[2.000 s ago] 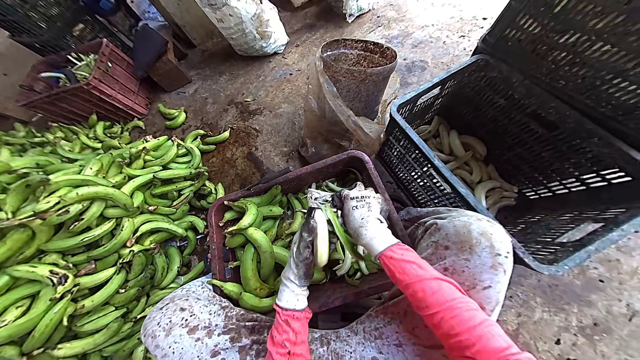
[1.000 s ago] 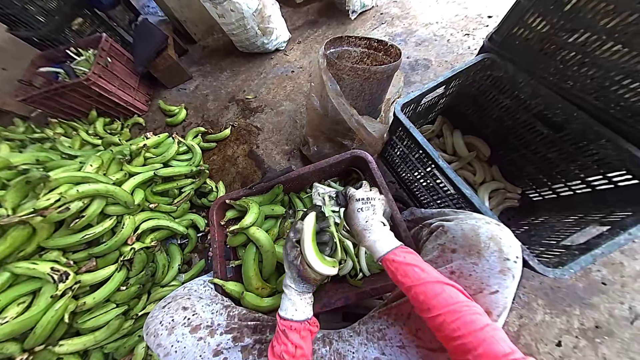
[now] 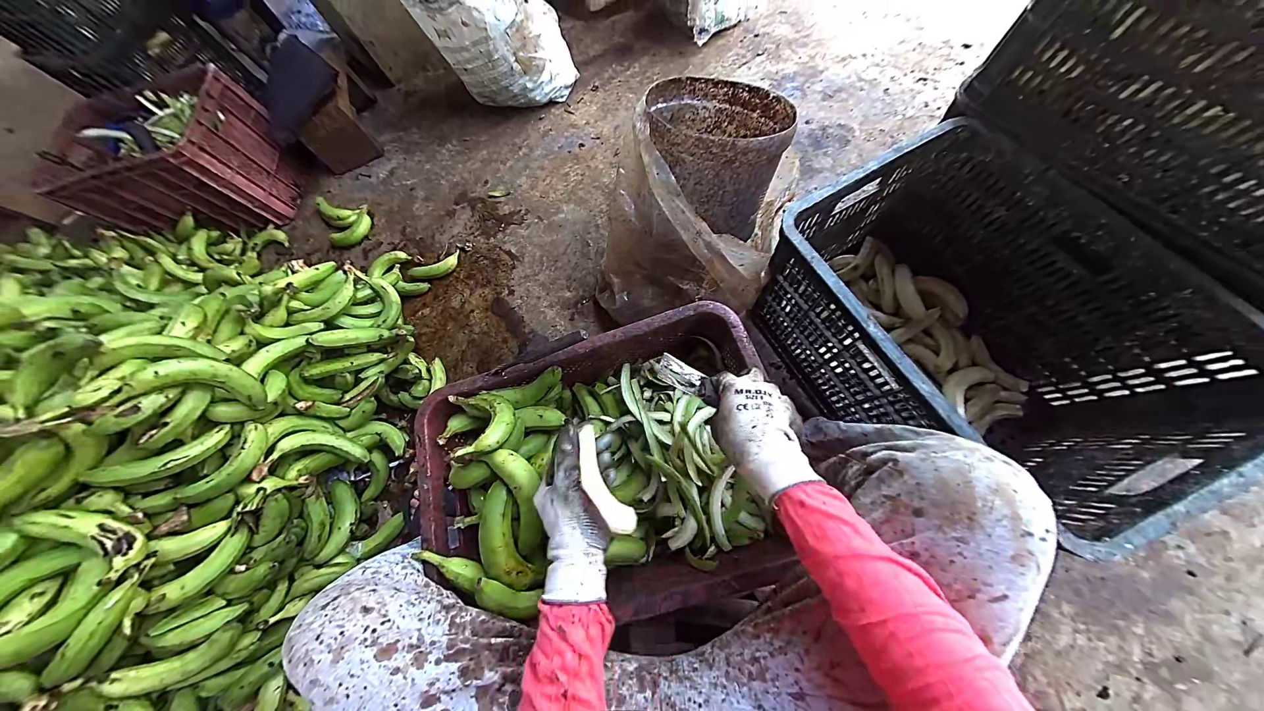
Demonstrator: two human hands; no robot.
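My left hand (image 3: pixel 573 509), in a soiled white work glove, holds a peeled plantain (image 3: pixel 600 484) over a dark red crate (image 3: pixel 432 464). To its right, my right hand (image 3: pixel 755 425) in a white glove is closed on something mostly hidden, with a grey wrapped piece (image 3: pixel 676 375) beside its fingers; whether that is a tool handle I cannot tell. Unpeeled green plantains (image 3: pixel 509 494) fill the crate's left part. Strips of green peel (image 3: pixel 681 454) lie in its right part, below and between my hands.
A big heap of green plantains (image 3: pixel 197 464) covers the floor at left. At right, a black plastic crate (image 3: pixel 869 346) holds peeled plantains (image 3: pixel 918 316). Behind the red crate stands a bucket (image 3: pixel 721 148) in a clear bag. Another red crate (image 3: pixel 188 168) and a white sack (image 3: pixel 504 49) are farther back.
The plantain in my left hand showed green skin on one side a second ago and now looks pale. My left hand has shifted left, farther from my right hand.
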